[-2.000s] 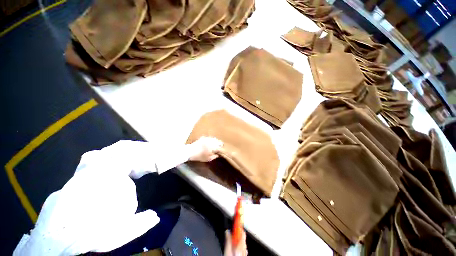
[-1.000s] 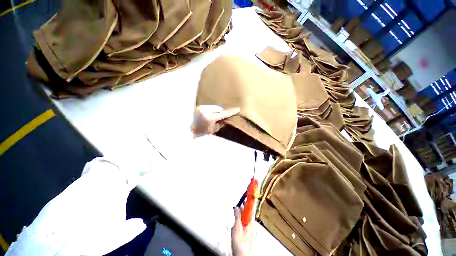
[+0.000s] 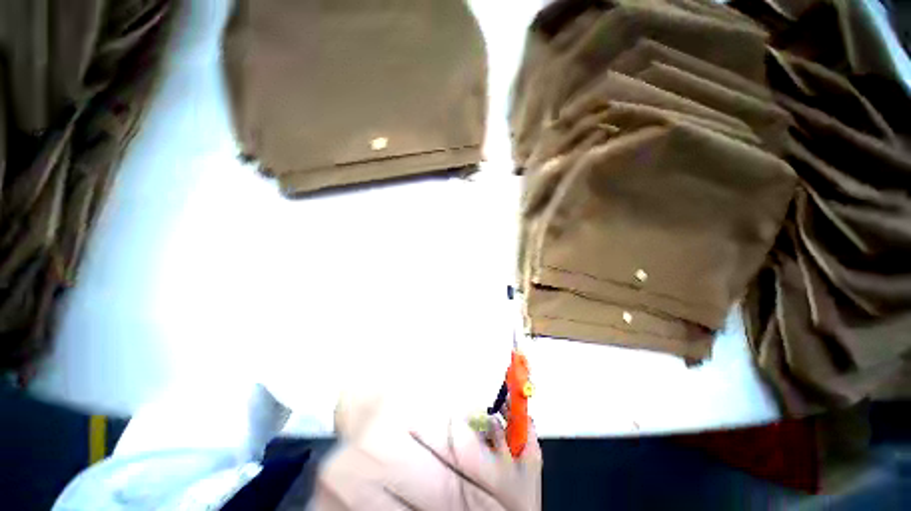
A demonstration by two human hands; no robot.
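The stick lighter, an orange-red tool with a yellow spot, a black trigger and a thin nose (image 3: 517,399), points away from me over the white table (image 3: 300,269). My right hand (image 3: 504,469) is closed around its lower end at the bottom edge. My left hand (image 3: 385,449) is blurred and close against my right hand, so its grip cannot be made out. A pile of brown pouches (image 3: 360,80) lies beyond my hands, hems towards me, a pale dot near the top hem. No pouch is in my hands.
Overlapped brown pouches (image 3: 659,210) lie to the right of the tool, with two pale dots near their hems. Leaning stacks of pouches stand at the far right (image 3: 849,250) and far left (image 3: 60,150). The table's front edge runs behind my hands. A red patch (image 3: 759,454) shows below it.
The view has turned and moved closer to the table. The pouch my left hand held is out of it. My left hand has come back beside my right hand, which still holds the lighter.
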